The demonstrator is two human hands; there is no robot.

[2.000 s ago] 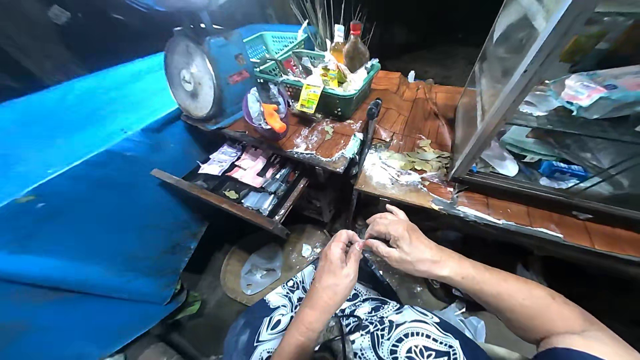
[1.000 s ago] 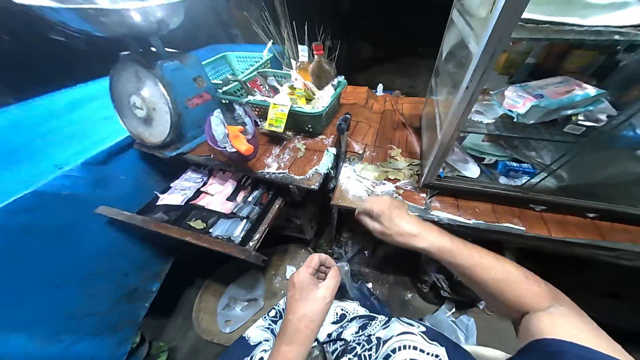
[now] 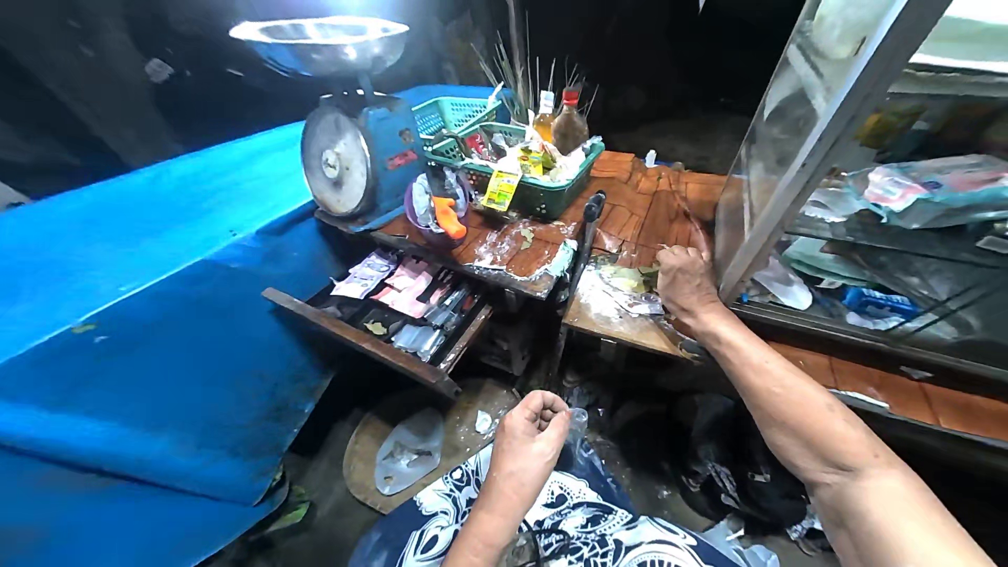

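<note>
My left hand (image 3: 534, 429) is above my patterned lap, its fingers curled with the thumb against the forefinger; whether something small is pinched there cannot be made out. My right hand (image 3: 683, 276) is stretched forward over the tabletop, fingers bent, beside the dry leaves (image 3: 626, 277) and white powder (image 3: 602, 303). What its fingertips touch is too small to tell. To the left of the leaves, a dark-handled tool (image 3: 594, 209) lies at the gap between the two table parts.
An open wooden drawer (image 3: 358, 335) holds banknotes and plastic packs. Behind it stand a blue dial scale (image 3: 394, 153), a purple container (image 3: 421, 213) and a green basket (image 3: 555, 197) with bottles near it. A glass-sided cabinet (image 3: 819, 157) stands right. A round board (image 3: 366, 457) is below.
My hands were together over my lap two seconds ago; they have parted. The right one has moved forward to the tabletop by the leaves, while the left has stayed near my lap.
</note>
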